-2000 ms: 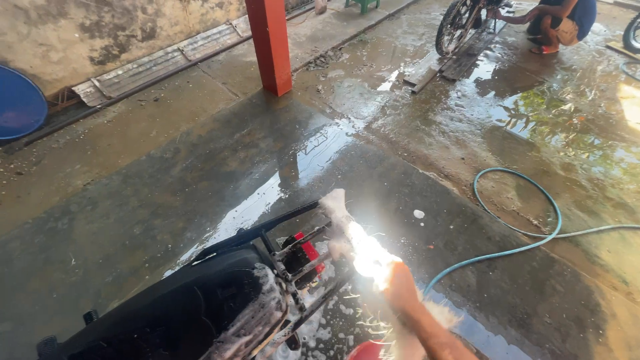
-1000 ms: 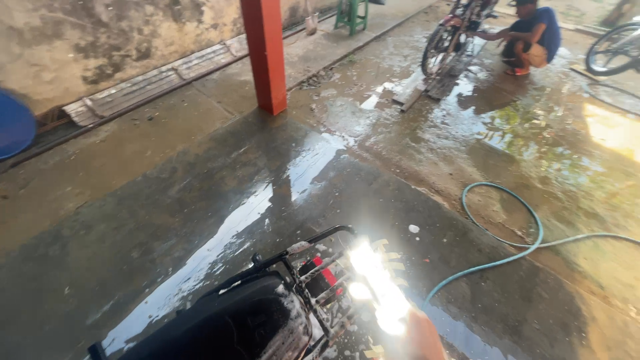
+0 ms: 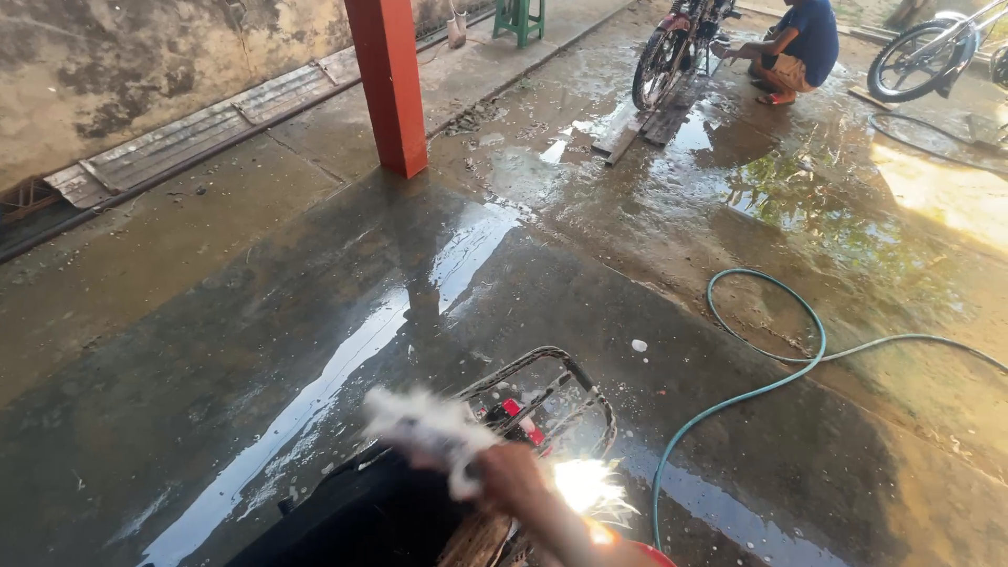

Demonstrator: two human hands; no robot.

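Note:
One hand, coming in from the lower right and probably my right hand [image 3: 500,472], is blurred and grips a whitish, foamy thing [image 3: 425,425], perhaps a cloth or sponge. It is over the front part of a black motorcycle seat [image 3: 370,512], beside the metal rear rack [image 3: 587,378]. Suds cling to the rack's bars, and a red tail light [image 3: 524,421] shows between them. Bright glare lies just right of the wrist. Part of a red rim [image 3: 654,554] shows at the bottom edge. My left hand is not in view.
A teal hose [image 3: 732,402] loops over the wet concrete at right. A red post [image 3: 390,94] stands beyond the motorcycle. Further off, a person [image 3: 803,51] squats beside another motorcycle [image 3: 657,63] on planks [image 3: 669,118]. A green stool [image 3: 520,20] and a third motorcycle's wheel [image 3: 917,59] are at the top.
The hand with the foamy thing has moved from the rack's right side leftward to the seat. The squatting person stays beside the other motorcycle.

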